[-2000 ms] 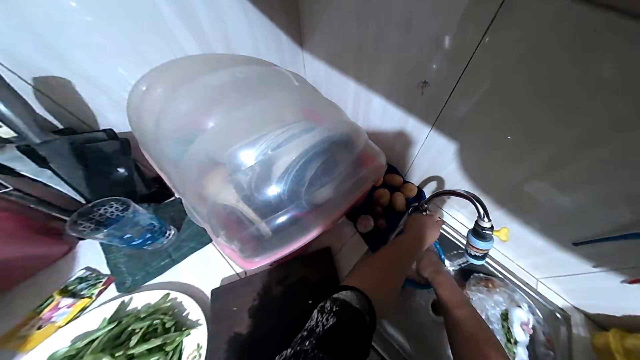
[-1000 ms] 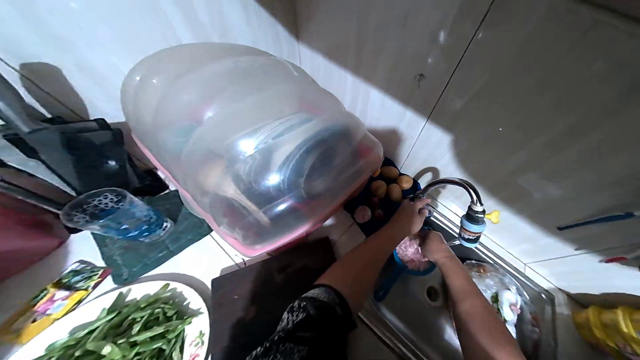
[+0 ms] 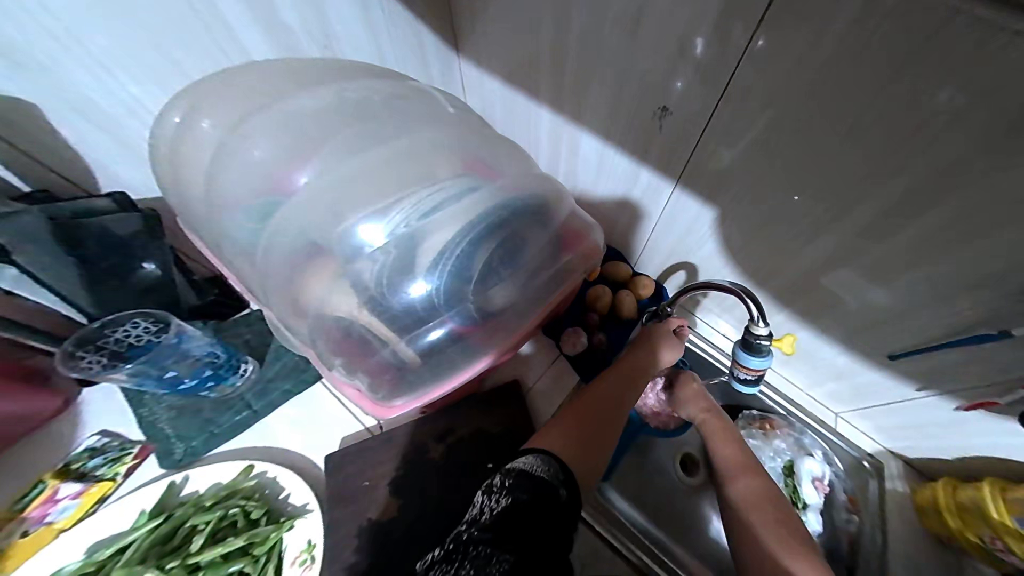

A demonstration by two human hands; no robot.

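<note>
My left hand (image 3: 661,342) is at the base of the chrome faucet (image 3: 724,286), its fingers near the handle; whether it grips the handle is hard to tell. My right hand (image 3: 690,395) is lower, over the sink, touching pink minced-looking meat (image 3: 658,405) in a blue plastic container (image 3: 626,440). The fingers of that hand are partly hidden, so its hold is unclear. A blue filter (image 3: 752,360) with a yellow lever hangs from the spout, right of both hands.
The steel sink (image 3: 664,512) holds plastic bags (image 3: 800,472) at right. Eggs (image 3: 625,304) sit behind my left hand. A domed plastic cover (image 3: 376,224), a dark board (image 3: 424,472), a plate of cut green beans (image 3: 192,528) and a patterned glass (image 3: 156,352) stand left.
My left hand has moved apart from my right hand, up to the faucet base, since two seconds ago. The meat in the blue container has come into sight between them.
</note>
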